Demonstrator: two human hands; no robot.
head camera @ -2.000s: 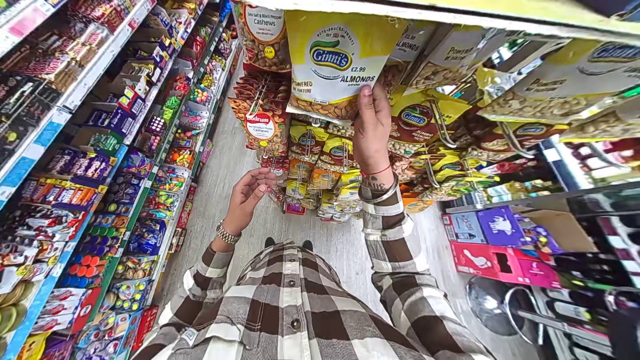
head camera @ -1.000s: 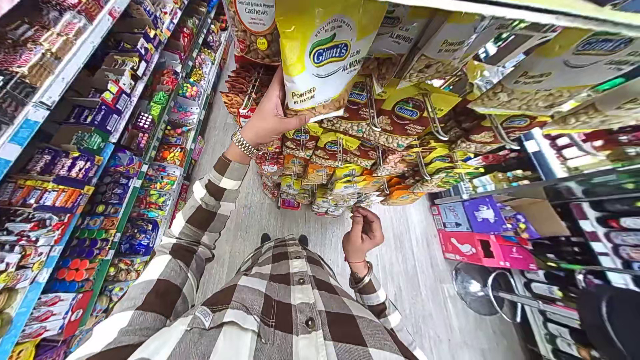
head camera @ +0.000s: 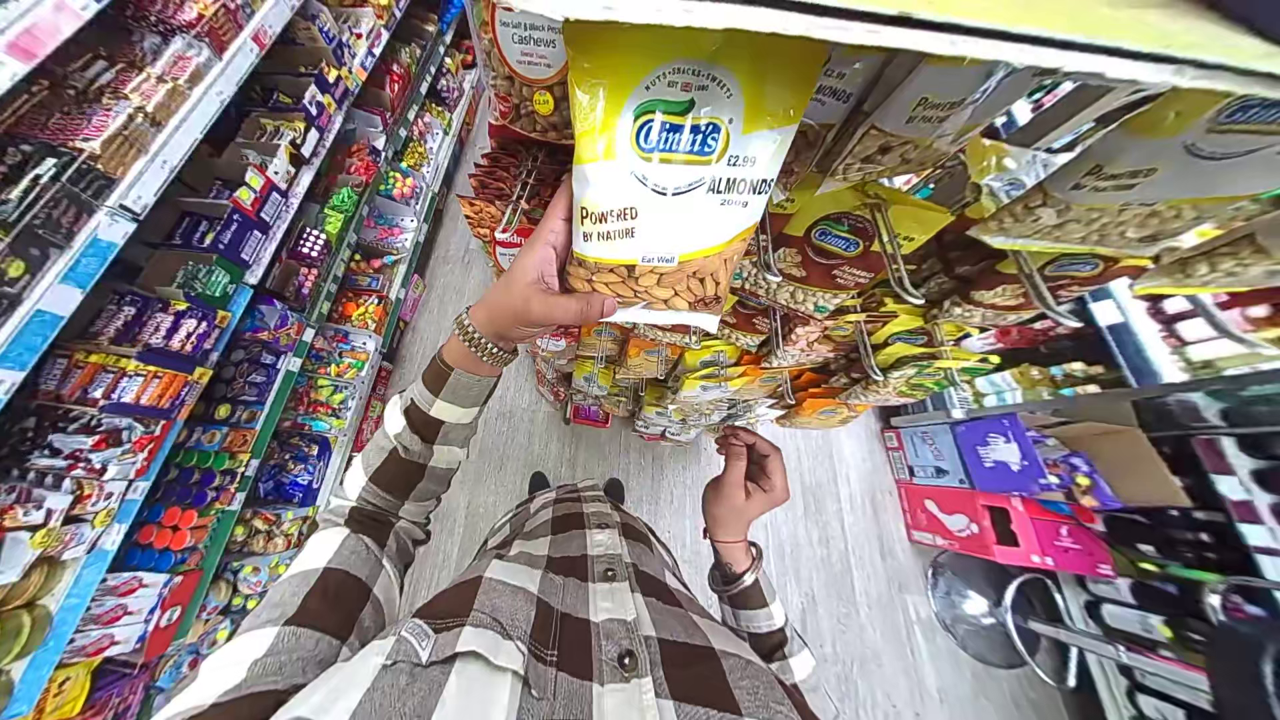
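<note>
A yellow and white Ginni's bag of almonds point(head camera: 670, 170) is upright at the top centre, its clear lower part showing the nuts. My left hand point(head camera: 545, 270) grips its lower left edge, thumb across the front and the other fingers hidden behind. Below and to the right, my right hand point(head camera: 745, 483) is half curled with nothing in it, near the lowest hanging nut packets. A bag of cashews point(head camera: 530, 75) hangs just left of the almonds. To the right, a bag of jumbo nuts point(head camera: 835, 240) hangs among metal display hooks point(head camera: 893, 255).
Shelves of chocolate bars and sweets point(head camera: 165, 320) line the left side. A white shelf edge point(head camera: 900, 45) runs above the hanging bags. At the right are a pink cardboard box point(head camera: 960, 520), a stool with a chrome base point(head camera: 975, 605) and shelved bottles. Grey wood-look floor point(head camera: 850, 600) lies below.
Two seconds ago my right hand was at the almond bag; it is now lower, away from it. My left hand has moved up from below and taken hold of the bag.
</note>
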